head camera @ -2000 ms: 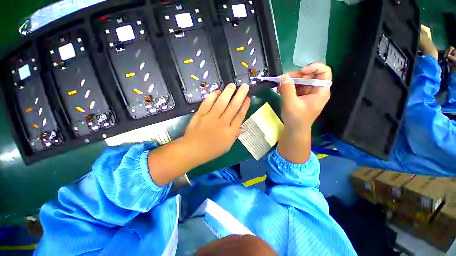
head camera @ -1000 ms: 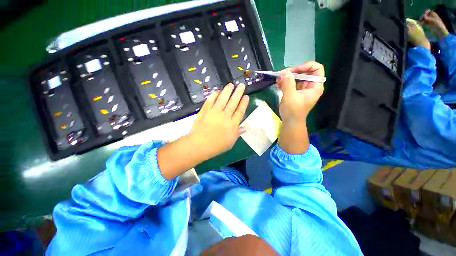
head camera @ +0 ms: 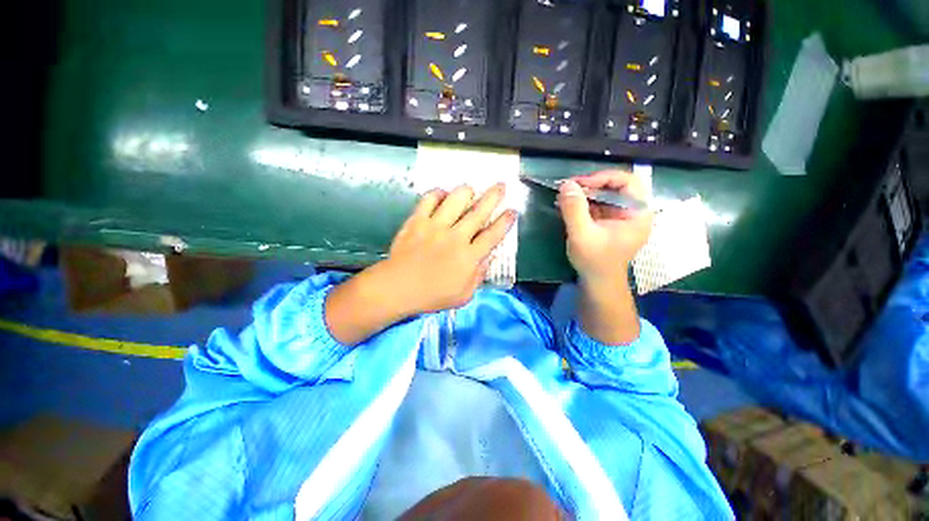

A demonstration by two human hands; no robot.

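My right hand (head camera: 608, 229) is shut on the tweezers (head camera: 616, 198), which look dark. Their tip points left, at the right edge of a cream lined sheet (head camera: 463, 168). My left hand (head camera: 440, 249) lies flat on this sheet with its fingers spread, and covers part of it. A second lined sheet (head camera: 674, 244) lies on the bench just right of my right hand. The black foam tray (head camera: 489, 140) stands beyond both hands with five dark phone housings (head camera: 445, 61) side by side. White square pads (head camera: 730, 26) show on the two rightmost housings; the others' far ends are cut off.
A translucent film piece (head camera: 800, 107) lies right of the tray, with a whitish roll or tube (head camera: 889, 73) beside it. A black tray (head camera: 851, 259) holding a housing is at the right, next to another person's blue sleeve (head camera: 902, 356). Cardboard boxes (head camera: 815, 463) stand on the floor below.
The view has shifted left, so the tray sits farther up and right. The tweezers' tip has left the rightmost housing's end and is now by the sheet under my left hand.
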